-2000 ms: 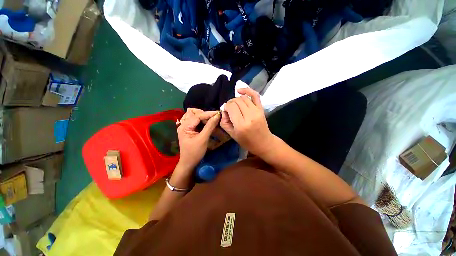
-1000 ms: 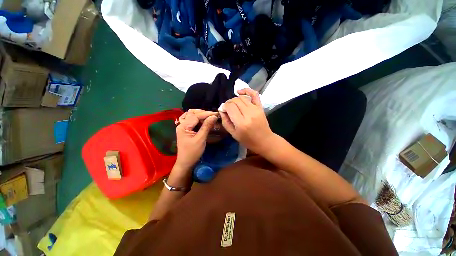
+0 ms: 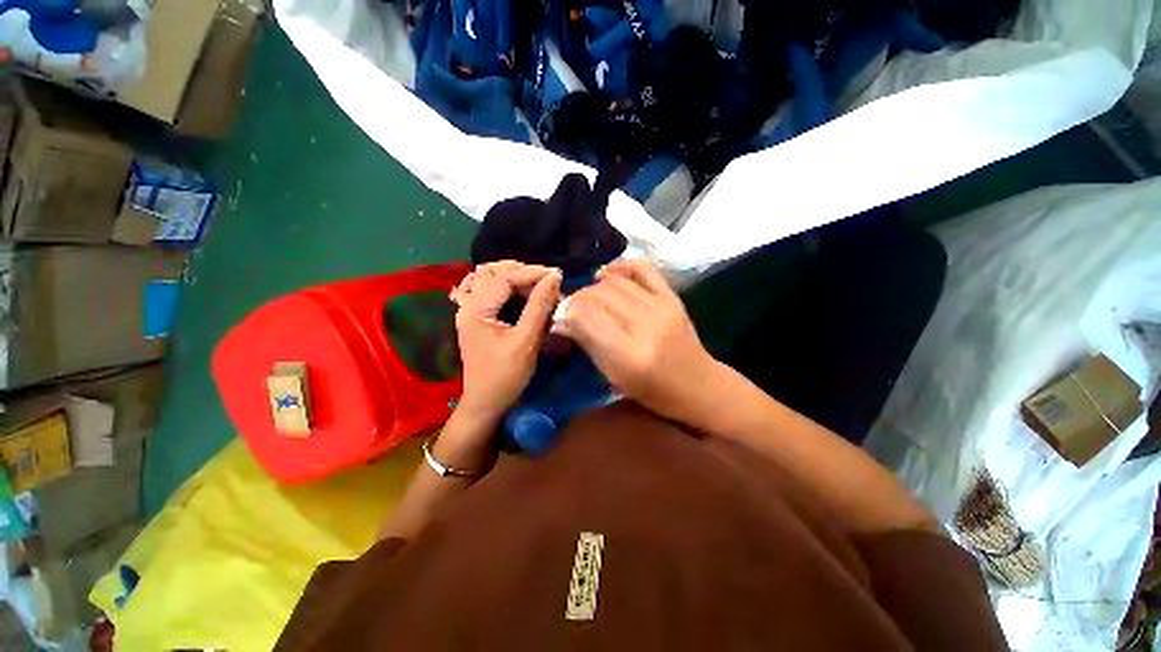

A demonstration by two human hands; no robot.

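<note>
A plush toy with a black upper part [image 3: 548, 232] and a blue lower part [image 3: 541, 420] lies in my lap, below and behind my hands. My left hand [image 3: 499, 334] is over it, thumb and index fingertips pinched together. My right hand [image 3: 637, 334] is close beside it, fingers curled, with a small pale spot at the fingertips. The fingertips of the two hands are slightly apart. Anything thin between them is too small to make out. The hands hide the middle of the toy.
An open white sack [image 3: 815, 178] full of blue toys [image 3: 478, 77] is in front. At left are a red stool [image 3: 344, 427] with a small tag stack [image 3: 289, 399], a yellow sack [image 3: 229, 548] and cardboard boxes [image 3: 96, 306]. At right are a banded tag stack [image 3: 1082, 410] and string bundle [image 3: 999, 535].
My left fingertips have risen a little and my right hand has shifted slightly, opening a small gap. A tan card seen under my hands two seconds ago no longer shows. The whole view has shifted slightly.
</note>
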